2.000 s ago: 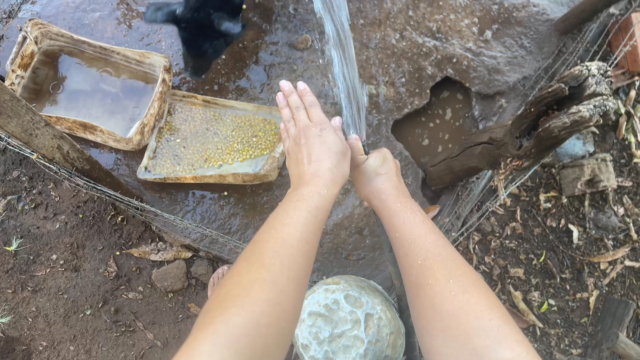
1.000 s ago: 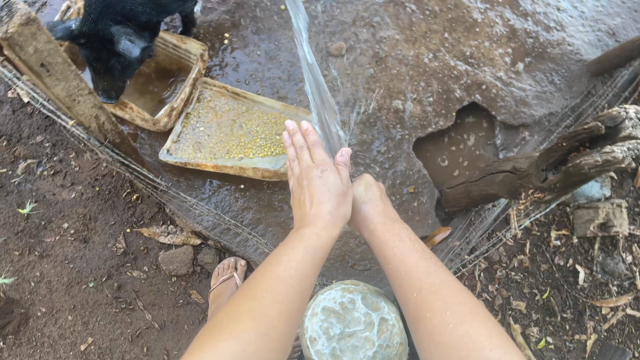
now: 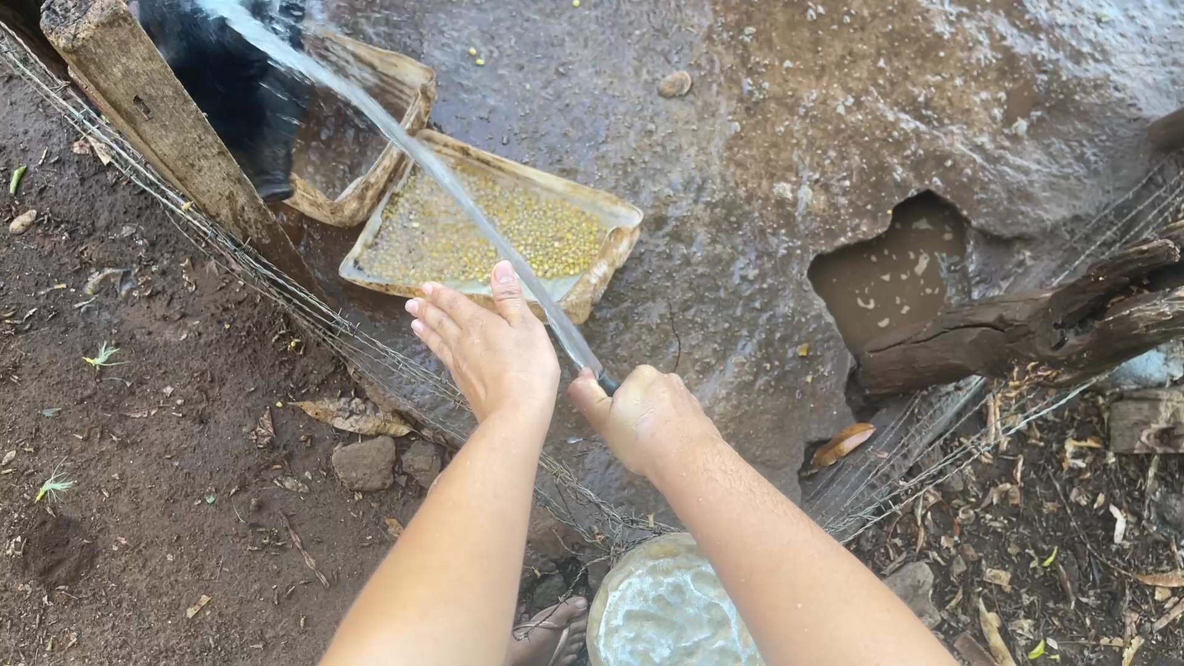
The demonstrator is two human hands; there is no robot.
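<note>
My right hand (image 3: 647,416) grips the end of a dark hose (image 3: 608,381), most of which is hidden. A stream of water (image 3: 444,176) shoots from it toward the upper left, over the black pig (image 3: 236,102). My left hand (image 3: 495,342) is held flat beside the stream, holding nothing, fingers extended. Beyond it lies a shallow trough with yellow corn kernels (image 3: 499,222) in water. A second worn trough (image 3: 412,88) touches it, with the pig beside it.
A wooden post (image 3: 166,129) and wire fence (image 3: 305,301) run along the left. At right, a weathered log (image 3: 1008,338) lies by a muddy puddle hole (image 3: 893,273). A round pale-topped post or stump (image 3: 671,610) stands below my arms, near a sandaled foot (image 3: 550,634).
The water stream has swung to the left and now crosses over the troughs. My hands have moved apart. The pig has shifted beside the far trough; its head no longer shows.
</note>
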